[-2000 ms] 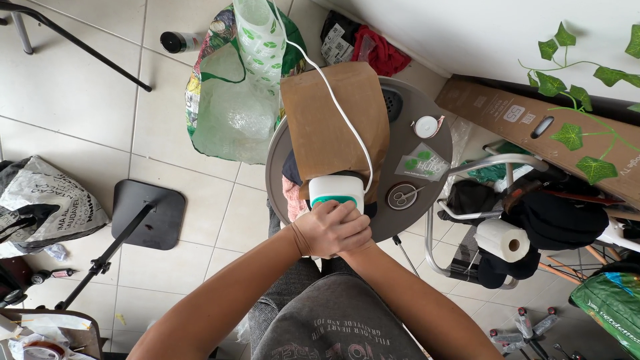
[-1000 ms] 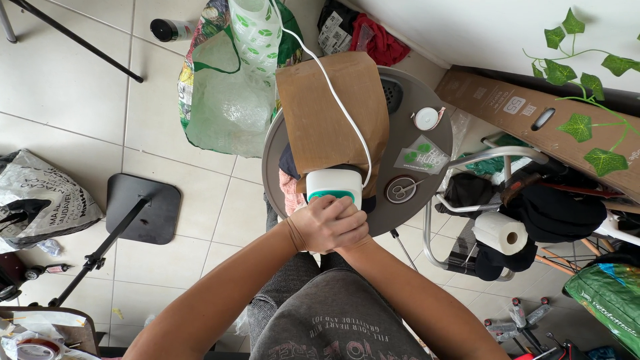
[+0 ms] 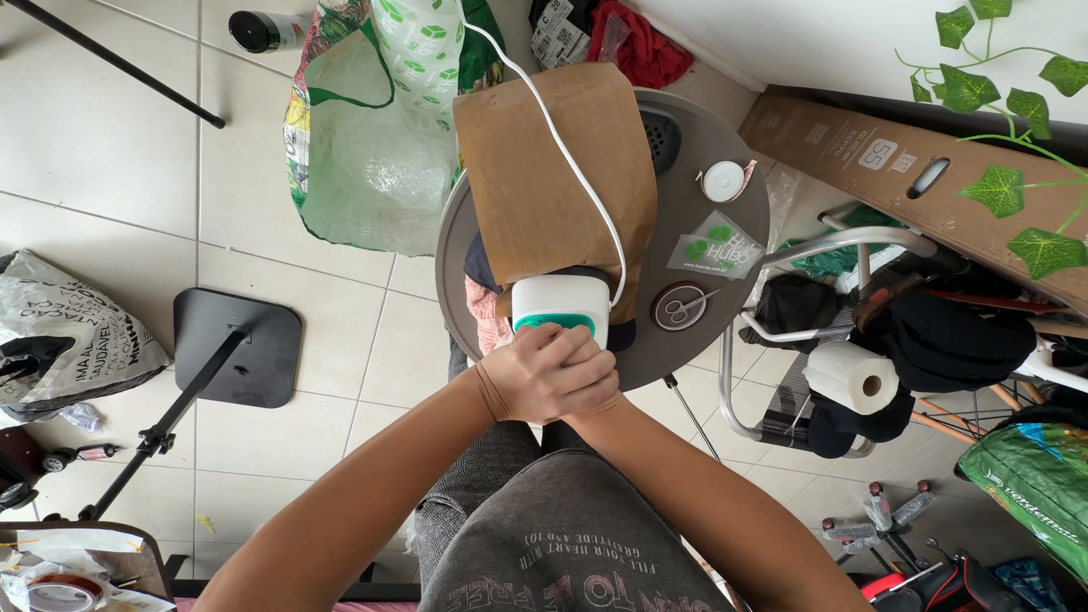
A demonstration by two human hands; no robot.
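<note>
A white and teal corded handheld appliance [image 3: 561,297] rests on the near end of a brown paper bag [image 3: 552,183]. My left hand [image 3: 523,374] and my right hand [image 3: 586,374] are clasped together around its near end, fingers overlapping, so its handle is hidden. Its white cord runs forward over the paper. Under the bag, a pink cloth [image 3: 484,314] and dark fabric stick out on the left. All of this lies on a round grey table [image 3: 710,127].
On the table's right are a tape measure [image 3: 723,181], a clear printed packet [image 3: 714,251] and small scissors on a round tin [image 3: 677,308]. A metal-framed chair [image 3: 727,374] bearing clothes and a paper roll [image 3: 850,378] stands right; a plastic-lined bag [image 3: 365,195] is left.
</note>
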